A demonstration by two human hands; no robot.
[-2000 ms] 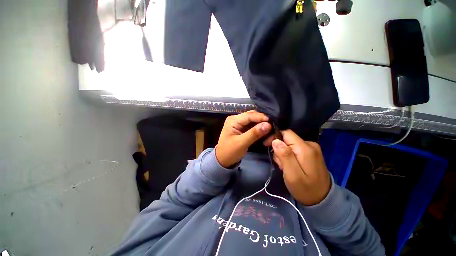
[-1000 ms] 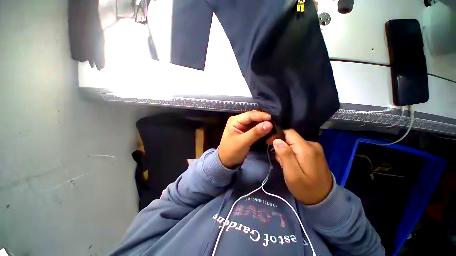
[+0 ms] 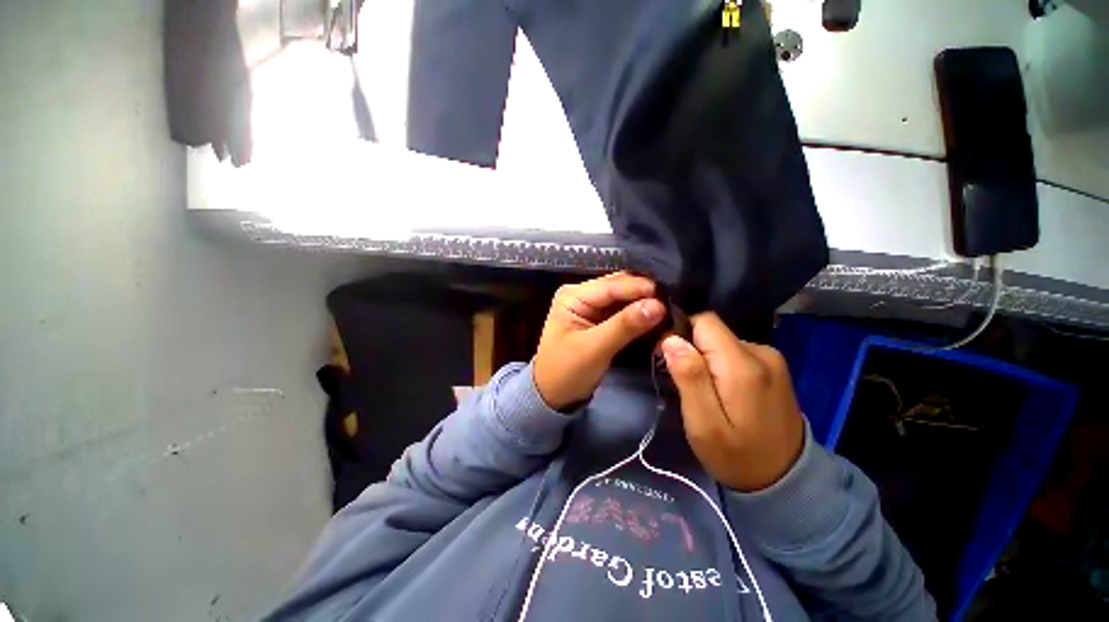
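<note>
A dark navy garment piece lies over the white table and hangs over its front edge towards my lap. My left hand pinches the garment's lower edge between thumb and fingers. My right hand pinches the same edge just to the right, with the fingertips of both hands close together. A narrow dark strip of the edge shows between them. Whether a thread is held is too small to tell.
A black phone with a white cable lies on the table at right. A flat dark panel and dark cloth lie at left. A measuring tape runs along the table edge. A blue crate stands below right.
Both hands stay almost in the same place with the edge still pinched. The view has shifted very slightly.
</note>
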